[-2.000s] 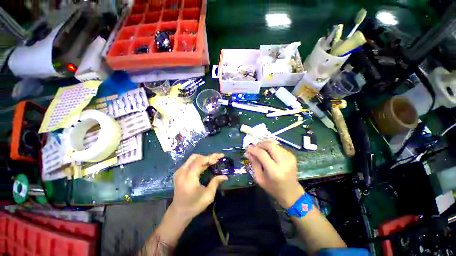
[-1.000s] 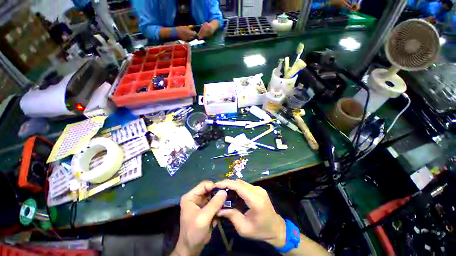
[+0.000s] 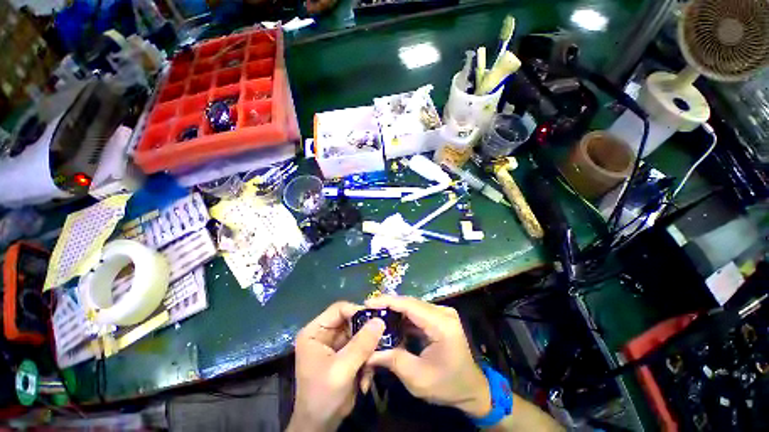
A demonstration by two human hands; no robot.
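Observation:
A small black electronic unit is held between both hands at the bench's front edge, bottom centre. My left hand grips its left side, with the thumb on its face. My right hand grips its right side, fingers at the top and thumb below. The fingers hide much of the unit. Loose gold-yellow bits lie on the bench just beyond the hands. Thin dark tweezers lie flat behind them, beside a white wipe.
An orange-red compartment tray stands at back left. Small white boxes and a tool cup are behind the wipe. A tape roll lies on label sheets at left. A wooden-handled tool, brown ring and fan are right.
Two seconds ago my right hand was apart from the unit, over the bits; now both hands hold it. Since one second ago, the view has tilted down and shifted; the grip looks much the same.

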